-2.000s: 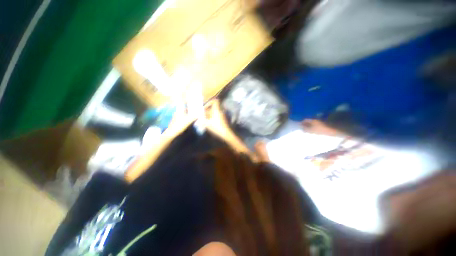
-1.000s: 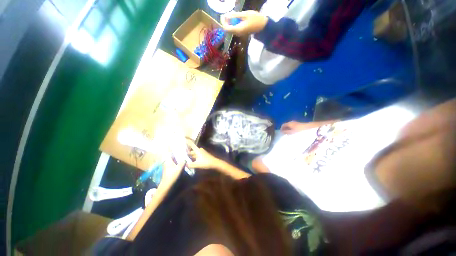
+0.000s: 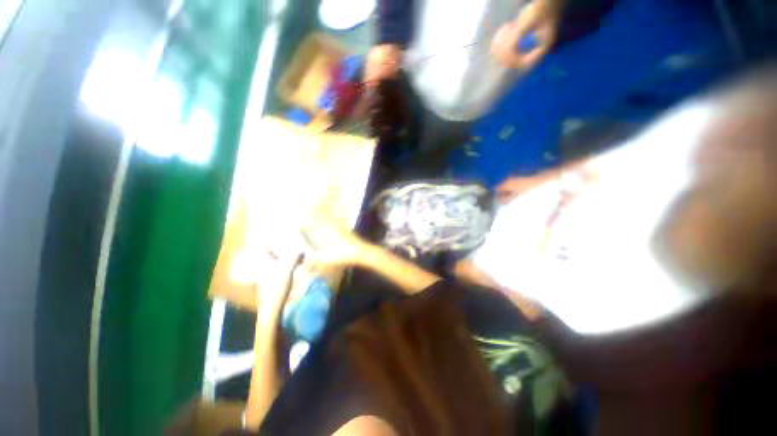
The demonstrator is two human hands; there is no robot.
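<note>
The frame is blurred and overexposed. The tan cardboard work surface (image 3: 341,170) lies in front of me, its middle washed out to white. My left hand (image 3: 279,262) is over its near part. My right hand (image 3: 330,247) is just right of my left hand, with its fingers towards it. Whether either hand holds anything is hidden by glare. A light-blue bag-like item (image 3: 311,311) lies at the cardboard's near edge, below my hands. A white handle housing (image 3: 234,364) shows left of my left forearm.
A small carton (image 3: 308,64) with blue cells and red wires (image 3: 345,85) stands beyond the cardboard. A clear-silvery bundle (image 3: 434,217) is right of it. Another worker's hands (image 3: 521,38) are at the top; a person in white (image 3: 596,238) is at the right.
The view has shifted and blurred. My hands have moved forward over the cardboard and show slightly farther apart. The light-blue item shows more fully. The other worker's hands have moved apart.
</note>
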